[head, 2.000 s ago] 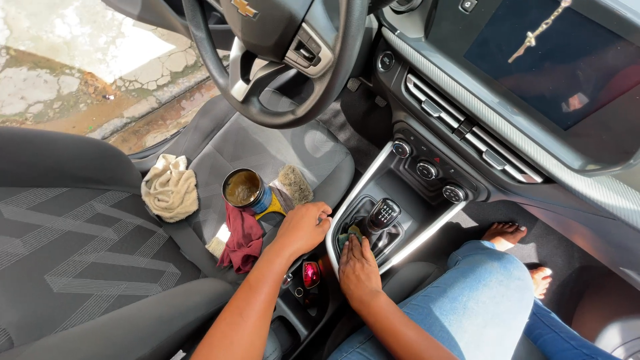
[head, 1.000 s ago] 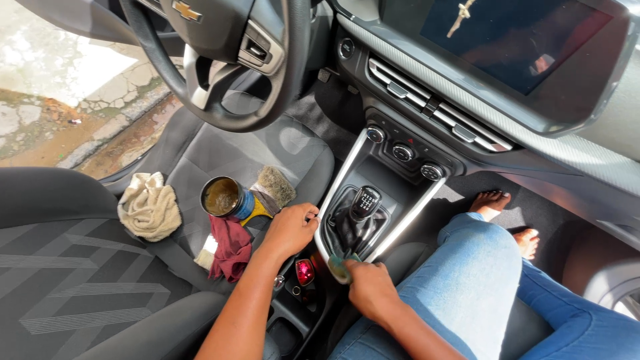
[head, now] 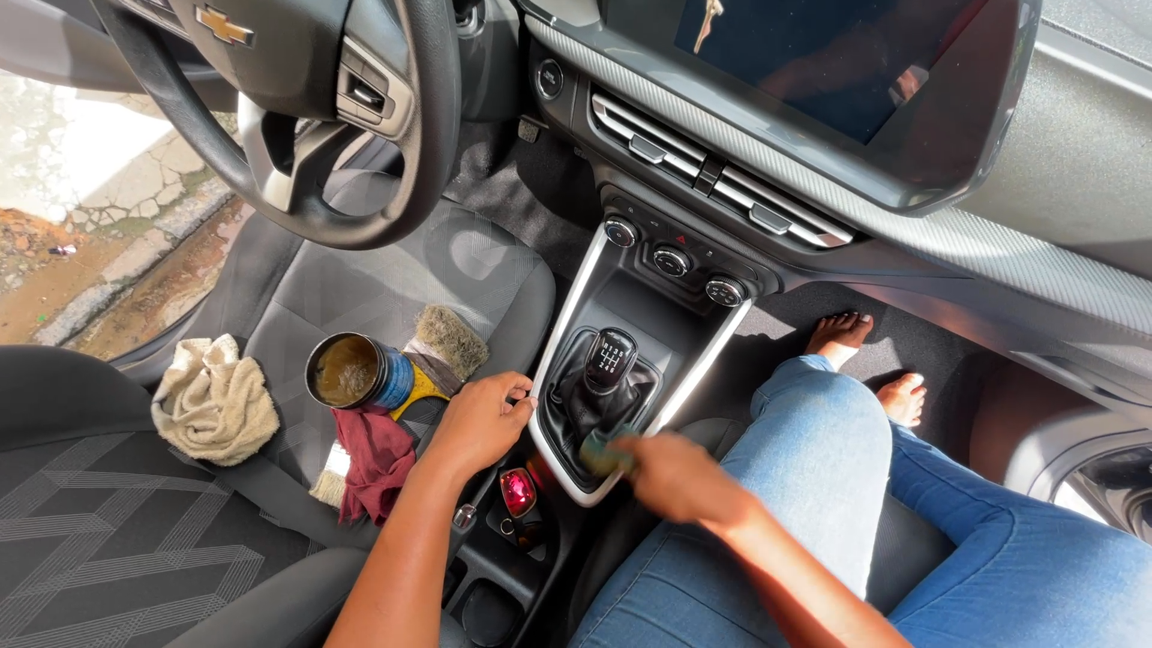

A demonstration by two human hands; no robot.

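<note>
My right hand [head: 679, 475] grips a small greenish sponge or cloth [head: 605, 454], blurred, at the rear edge of the black gear shift boot [head: 587, 416]. The gear knob [head: 611, 360] stands upright above the boot. My left hand [head: 481, 421] rests at the left silver trim of the center console [head: 543, 402], fingers loosely curled, with nothing clearly seen in them. Left of it, on the driver's seat, are an open can [head: 346, 371] of brownish contents, a dark red cloth [head: 376, 463], a bristly brush [head: 450, 340] and a beige cloth [head: 214, 400].
The steering wheel [head: 423, 117] hangs over the driver's seat [head: 378, 270]. Behind the shifter, a shiny red object [head: 517, 492] lies in the console near the handbrake button [head: 464, 516]. My jeans-clad legs [head: 801, 459] are at the right, below the dashboard screen [head: 810, 72].
My right hand has moved back from beside the gear knob to the rear of the boot, with the greenish item in it. My left hand has stayed by the console trim.
</note>
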